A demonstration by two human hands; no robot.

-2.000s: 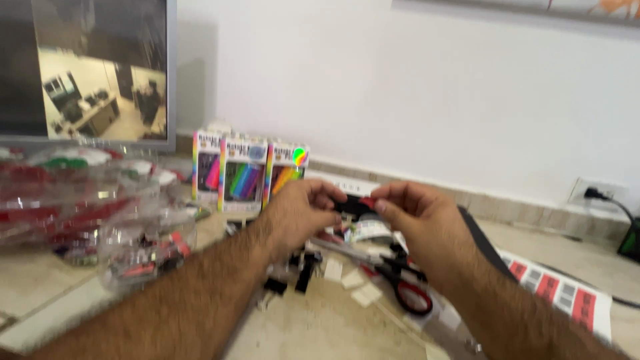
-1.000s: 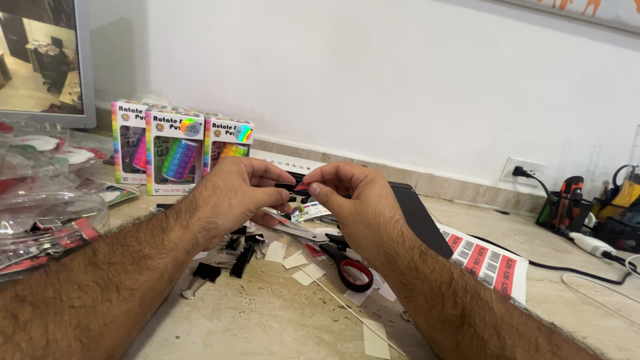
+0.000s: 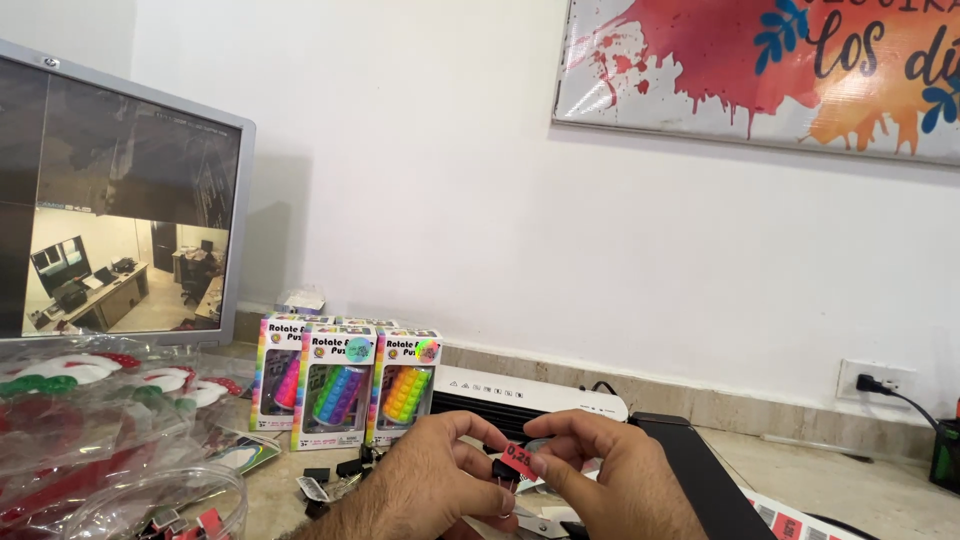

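Note:
My left hand (image 3: pixel 450 476) holds a black binder clip (image 3: pixel 506 472) between thumb and fingers. A small red label (image 3: pixel 519 460) with printing lies against the clip, and my right hand (image 3: pixel 611 469) pinches its right edge. Below the hands, the metal blades of scissors (image 3: pixel 541 523) show in part; their handles are mostly hidden. Several more black binder clips (image 3: pixel 349 469) lie on the table to the left of my left hand. At the lower left, a clear plastic tub (image 3: pixel 238 491) holds clips with red labels.
Boxed puzzle toys (image 3: pixel 334 386) stand behind the hands, beside a white and black machine (image 3: pixel 525 386). Plastic-bagged items (image 3: pixel 82 420) fill the left, below a monitor (image 3: pixel 247 195). A sheet of red labels (image 3: pixel 780 517) lies at the lower right, near a black flat object (image 3: pixel 694 472).
The view has tilted up. The red label now shows its printed face, held out beside the black clip, both still between my two hands.

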